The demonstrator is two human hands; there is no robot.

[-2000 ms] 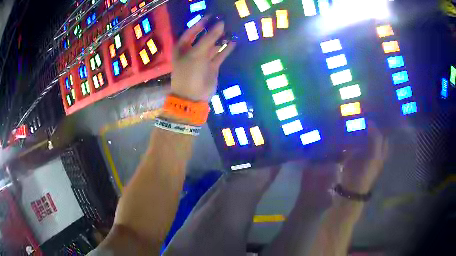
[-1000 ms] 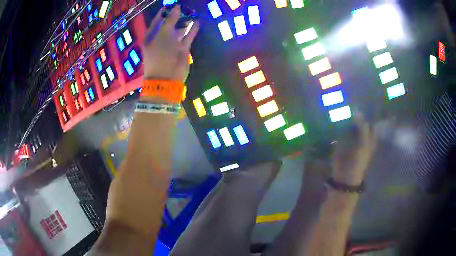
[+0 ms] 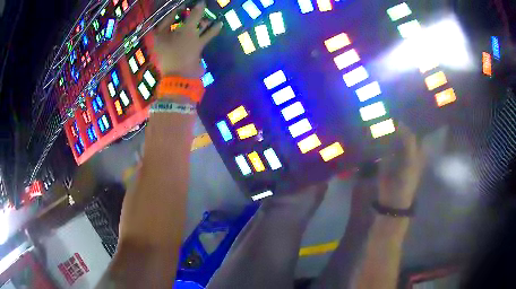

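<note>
A large black panel (image 3: 317,68) with groups of glowing keys in white, orange, blue and green lies tilted over my lap. My left hand (image 3: 178,48), with an orange wristband, is at the panel's upper left edge. Its fingers are spread around a small dark item; whether it grips the item or the panel edge is unclear. My right hand (image 3: 400,155), with a dark bracelet, is at the panel's lower right edge. Its fingers are blurred and partly hidden, so its grip cannot be told.
A red panel (image 3: 121,115) with similar glowing keys stands at the left, with thin shiny lines over it. A white box (image 3: 73,248) with a red mark is at the lower left. A blue plastic stool (image 3: 209,245) is by my left leg. Yellow lines mark the grey floor.
My left hand and the black panel's upper left edge have shifted left in view. The keys have changed colours. My right hand stays at the lower right edge. More of the blue stool shows.
</note>
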